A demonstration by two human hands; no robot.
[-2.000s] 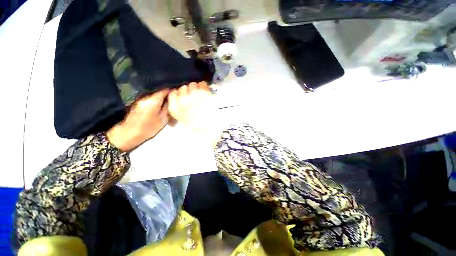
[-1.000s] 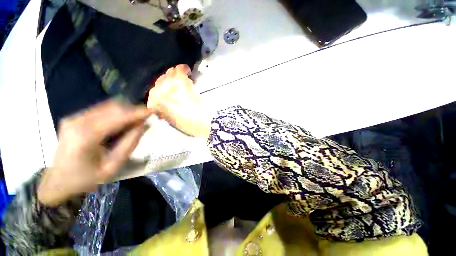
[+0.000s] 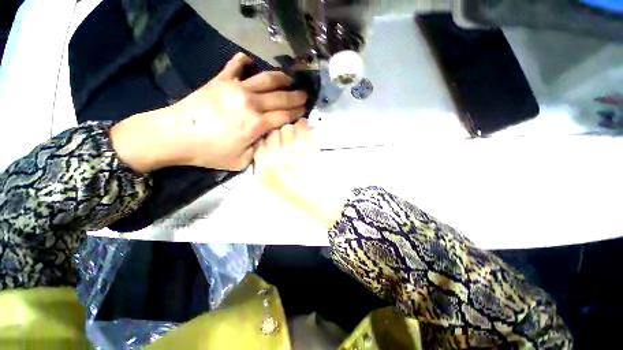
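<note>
The black back panel (image 3: pixel 123 82) lies on the white machine table at the left, its right edge at the presser foot (image 3: pixel 307 68). A camouflage strip (image 3: pixel 161 65) crosses it. My left hand (image 3: pixel 218 116) lies flat on the panel, fingers spread toward the presser foot. My right hand (image 3: pixel 290 154) is beside it, fingers curled on the panel's near edge, just below the foot. The fingertips' hold on the edge is partly hidden. The needle cannot be made out. A white round spool-like part (image 3: pixel 346 68) is right of the foot.
A black smartphone (image 3: pixel 481 75) lies on the machine bed at the right. The machine head (image 3: pixel 546 17) crosses the top right. Crinkled clear plastic (image 3: pixel 225 266) hangs below the table's front edge, by my lap. The table's curved front edge runs below my hands.
My left hand was blurred and raised off the panel a second ago; now it lies on it. The panel has turned, with its near corner closer to me. The camera view has shifted.
</note>
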